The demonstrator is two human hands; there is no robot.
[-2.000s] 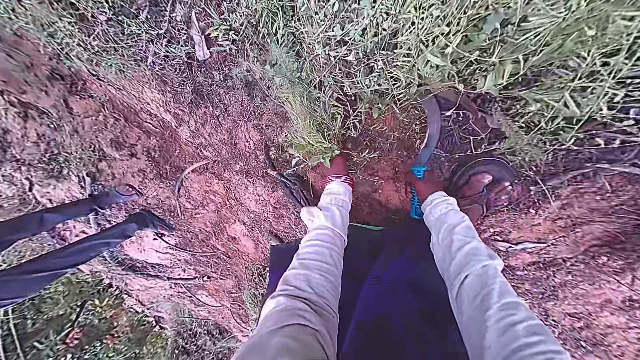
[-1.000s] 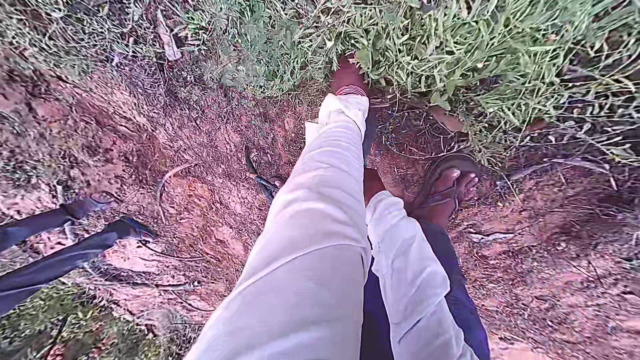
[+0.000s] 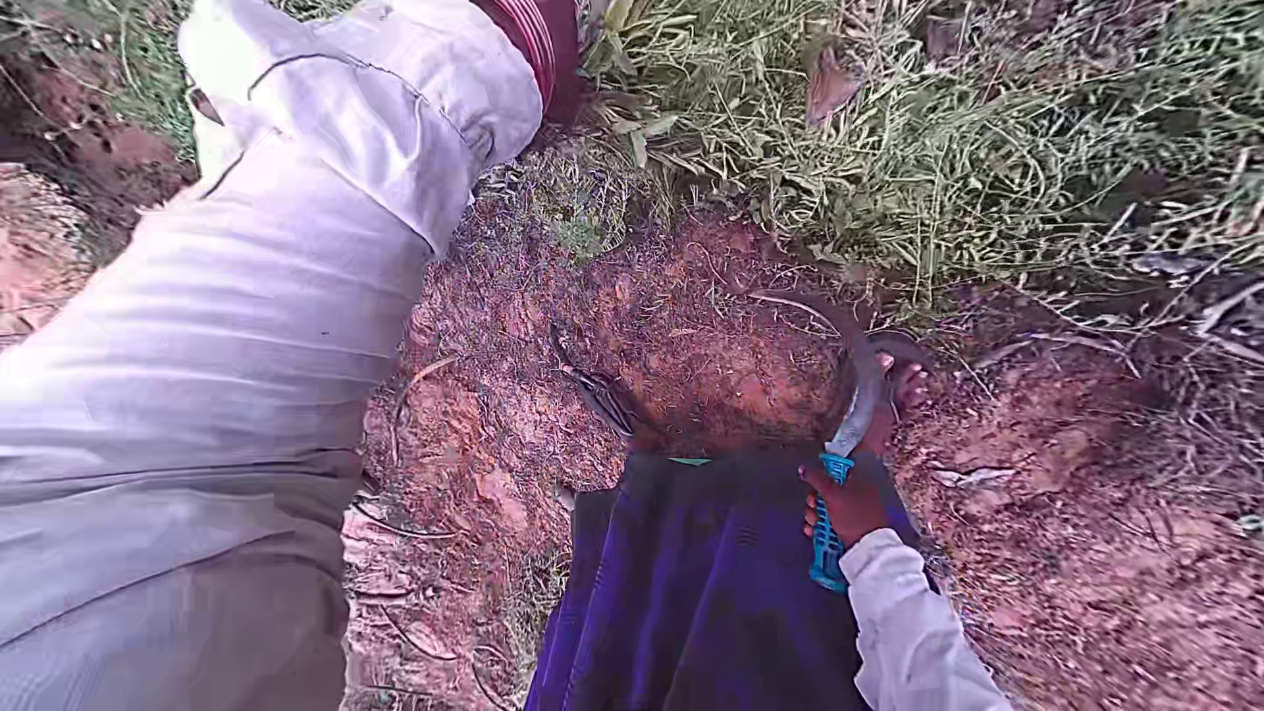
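Note:
My right hand is closed around the teal handle of a sickle, whose curved metal blade points up and to the left over the bare soil. My left arm, in a pale sleeve with red bangles at the wrist, crosses the upper left. Only the wrist end of my left hand shows beside the grass; its fingers are hidden or out of frame, so what it holds cannot be told. Green grass and leafy plants spread over the top right. A dry brown leaf lies among them.
My foot is on the ground just beyond the sickle blade. Dark cloth over my legs fills the lower middle. Reddish soil with dry stalks lies to the right, and a dark sandal or similar object is left of centre.
My left arm has swung to the upper left and fills much more of the view. The sickle in my right hand, hidden behind the left arm one second ago, shows again.

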